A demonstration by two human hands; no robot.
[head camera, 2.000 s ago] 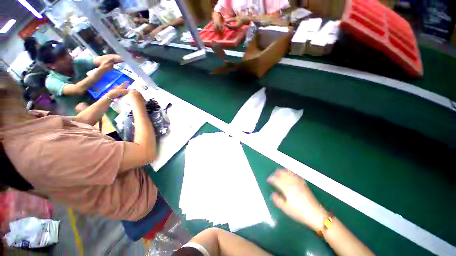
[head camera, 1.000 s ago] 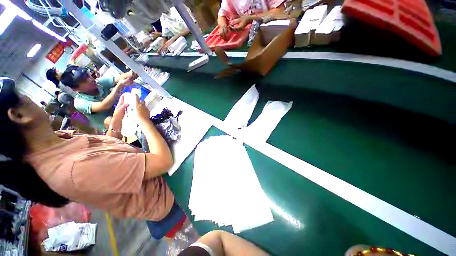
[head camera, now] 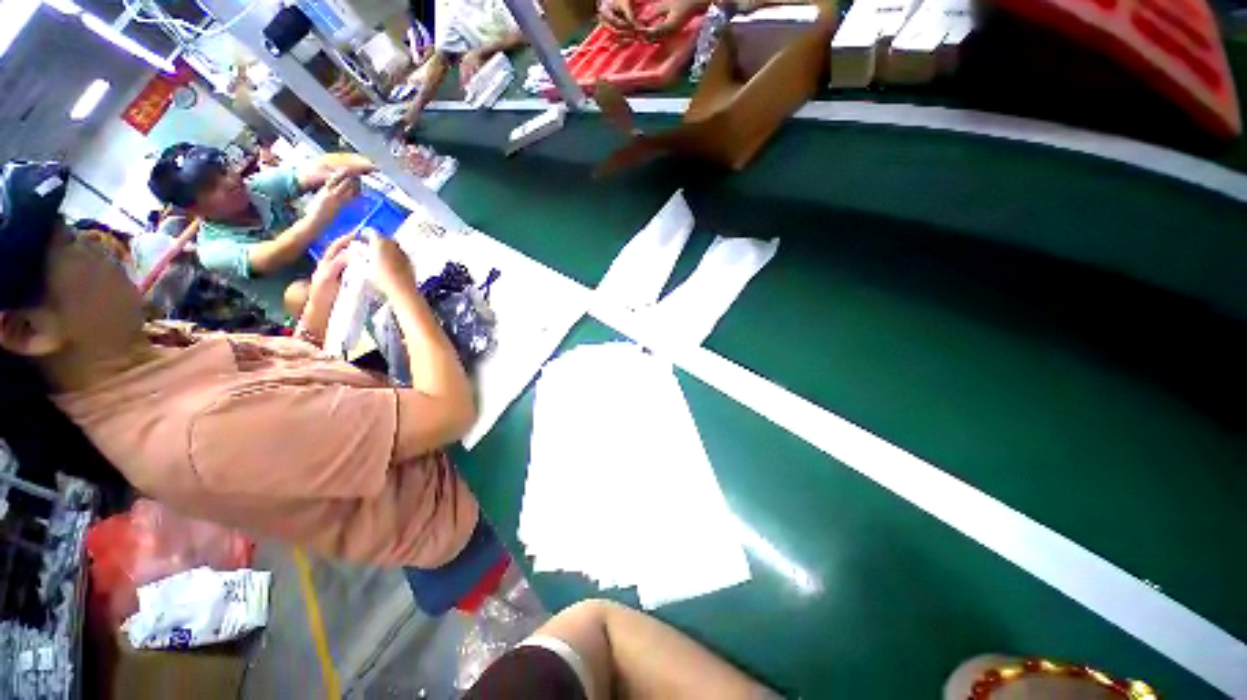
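Observation:
A fanned stack of thin white sleeves lies flat on the green bench in front of me. Two white packets, one pointed and one flared, lie side by side on the belt beyond the white strip. My left forearm shows at the bottom centre, but its hand is out of the picture. My right wrist, with a beaded bracelet, shows at the bottom right edge; its hand is cut off by the edge.
A worker stands close on the left, by a white sheet with dark parts. Beyond are a blue bin, an open carton, white boxes and red trays.
My right hand has withdrawn from beside the sleeve stack to the bottom edge, out of the picture. The neighbouring worker has lifted a white item. The view has shifted.

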